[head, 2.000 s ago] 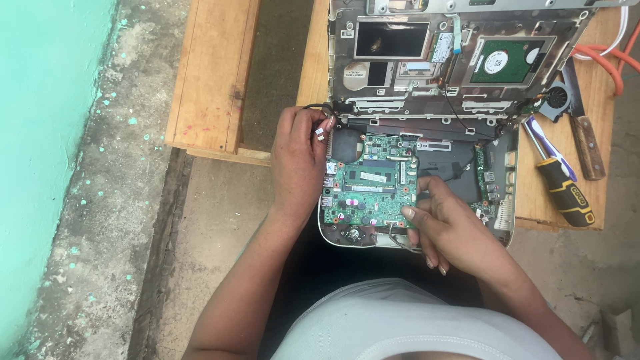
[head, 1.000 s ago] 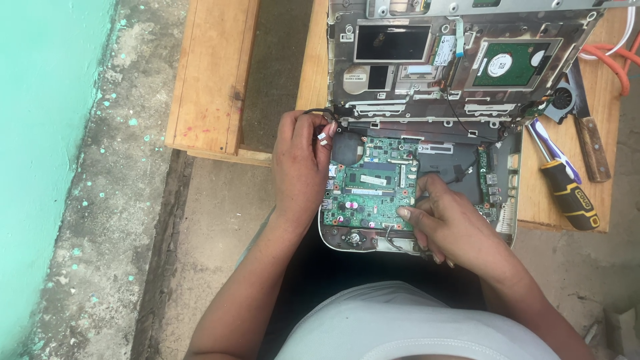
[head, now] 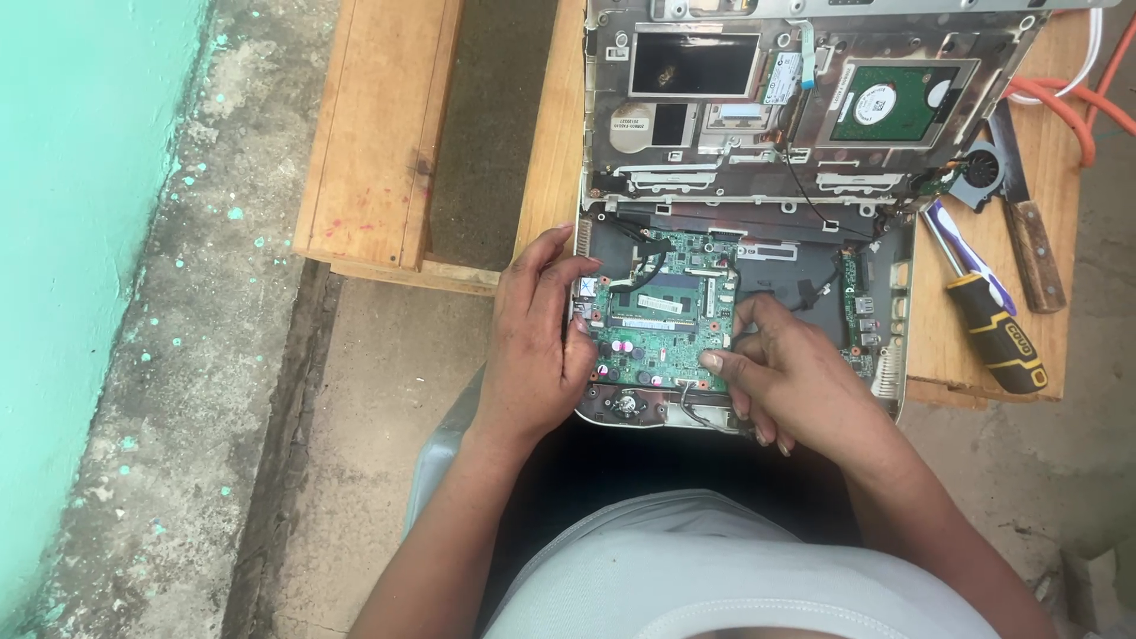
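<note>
A green laptop motherboard [head: 670, 351] lies in the left part of the opened laptop base [head: 781, 311]. My left hand [head: 537, 346] is at the board's left edge, its fingers spread over the side ports and thumb on the edge. My right hand [head: 790, 373] grips the board's right edge, thumb on top and the other fingers beside or under it. A black cable [head: 655, 266] loops over the board's upper left part. Below the board, a thin cable [head: 697, 413] runs from a connector. A small green port board [head: 856, 306] sits at the base's right side.
The laptop's upper half [head: 799, 106], with a hard drive [head: 892, 104], stands folded back. On the wooden table [head: 1061, 222] at right are a cooling fan [head: 979, 173], a wooden-handled knife [head: 1034, 248], a purple-white screwdriver [head: 972, 257], a black-yellow screwdriver [head: 998, 333] and orange cable [head: 1078, 115].
My left hand has let go of the black cable, which now lies over the board, and has moved down to the board's left edge. My right hand stays at the right edge.
</note>
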